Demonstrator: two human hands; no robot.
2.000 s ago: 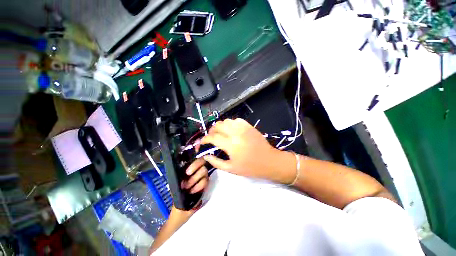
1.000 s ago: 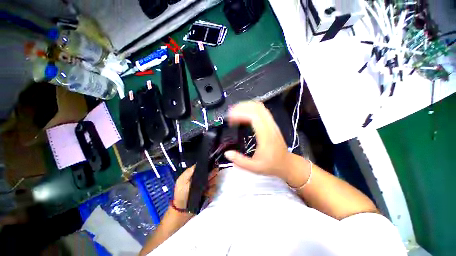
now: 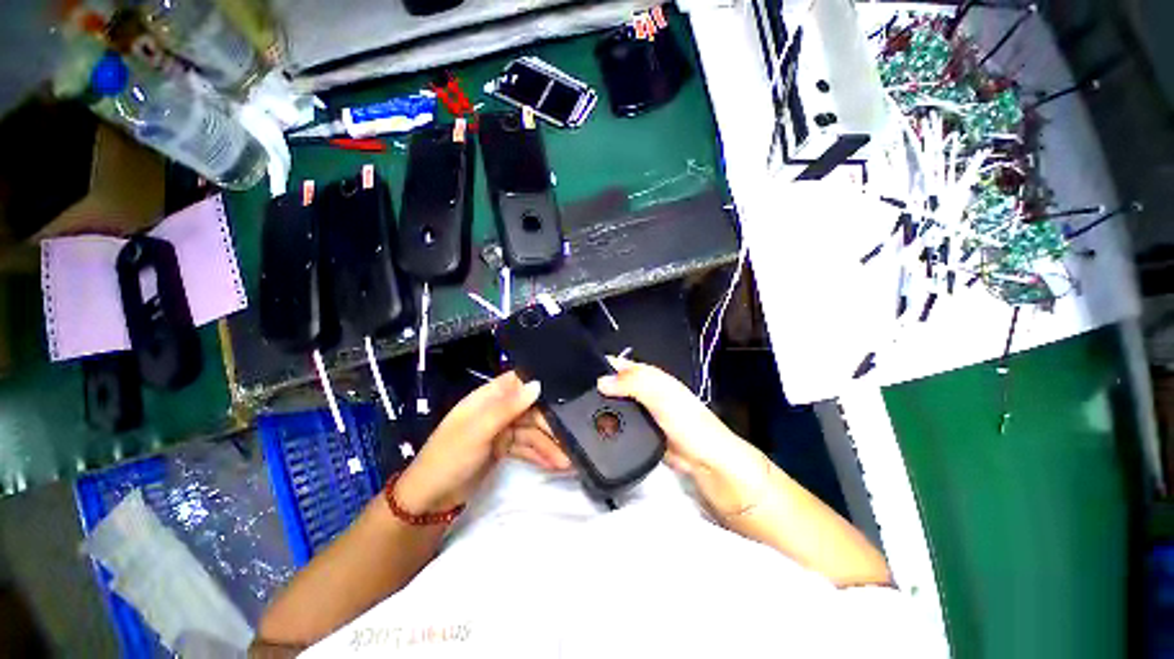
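Observation:
A black lock panel housing (image 3: pixel 582 393) is held over the lap at the bench edge, front side up. It has a round hole near its lower end and a small white tab at its top. My left hand (image 3: pixel 496 431) grips its left side, with some fingers hidden under it. My right hand (image 3: pixel 663 418) grips its right side, thumb on the edge. A row of finished panels (image 3: pixel 435 206) lies on the bench edge beyond, with red-and-white tabs and white cables hanging down.
A silver-rimmed frame (image 3: pixel 542 92), a blue and white glue tube (image 3: pixel 386 116) and red-handled cutters (image 3: pixel 453 97) lie at the back. Circuit boards (image 3: pixel 1017 232) and white wires cover the right-hand sheet. A blue crate (image 3: pixel 309 483) stands lower left; bottles (image 3: pixel 180 122) stand upper left.
The held housing has turned from edge-on to front side up. My right hand has moved from the wires at its open side to its right edge. The view has shifted.

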